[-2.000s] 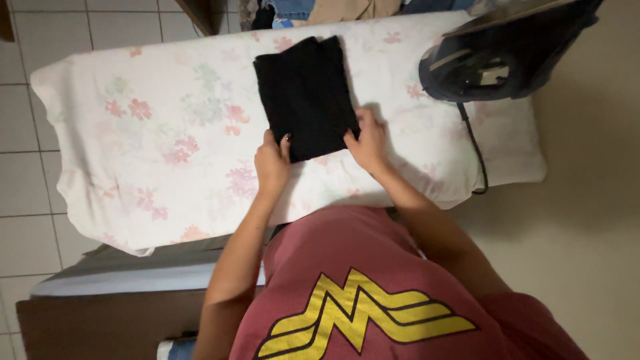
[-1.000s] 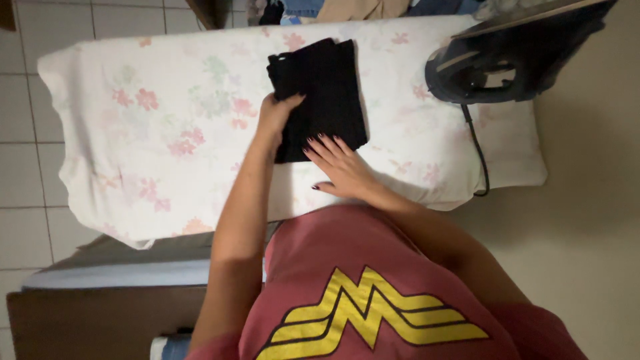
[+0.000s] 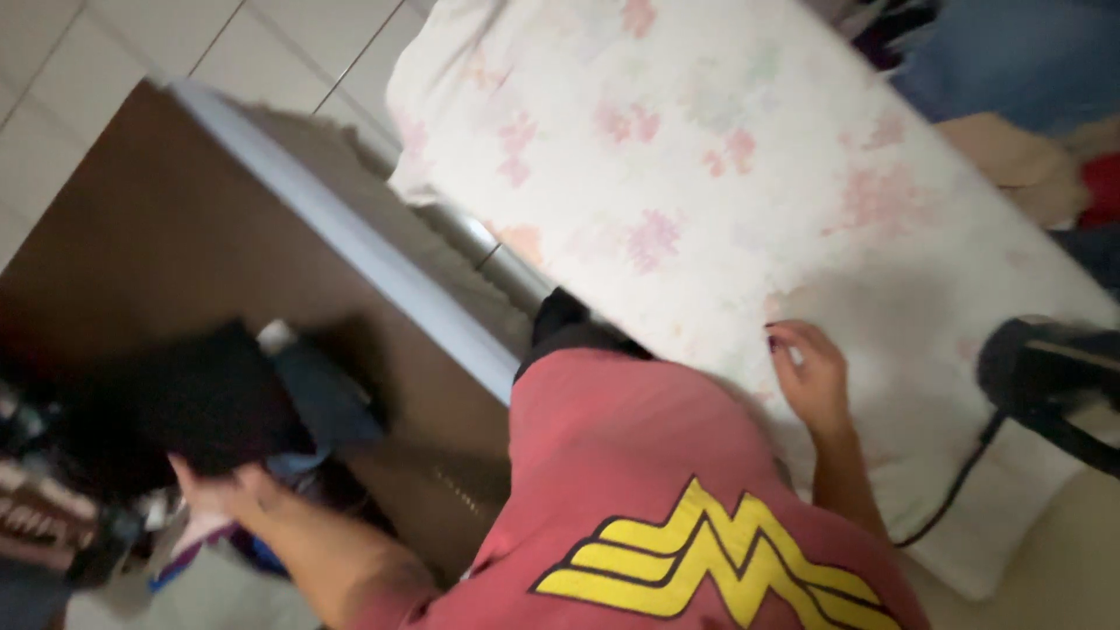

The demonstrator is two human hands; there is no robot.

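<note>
My left hand (image 3: 214, 499) is at the lower left, blurred, gripping the near edge of a folded black cloth (image 3: 223, 398). That cloth is over a brown wooden surface, beside folded blue denim (image 3: 328, 394) and other clothes. Over the floral cover of the ironing board (image 3: 647, 175) is my right hand (image 3: 809, 372), its fingers loosely curled with nothing seen between them. Right of that hand stands a dark clothes iron (image 3: 1041, 376), partly cut off by the frame, its cord (image 3: 958, 481) trailing down over the cover.
Mixed clothes (image 3: 35, 516) lie at the far left. The brown wooden surface (image 3: 219, 236) has a pale blue edge facing the board. More clothes, with blue denim (image 3: 1024, 61) and tan cloth (image 3: 1015, 166), are heaped beyond the board. Tiled floor (image 3: 289, 52) shows at the top.
The black cloth has left the ironing board and is now in my left hand over the wooden surface at the left. My right hand has let go of it. The view has swung left.
</note>
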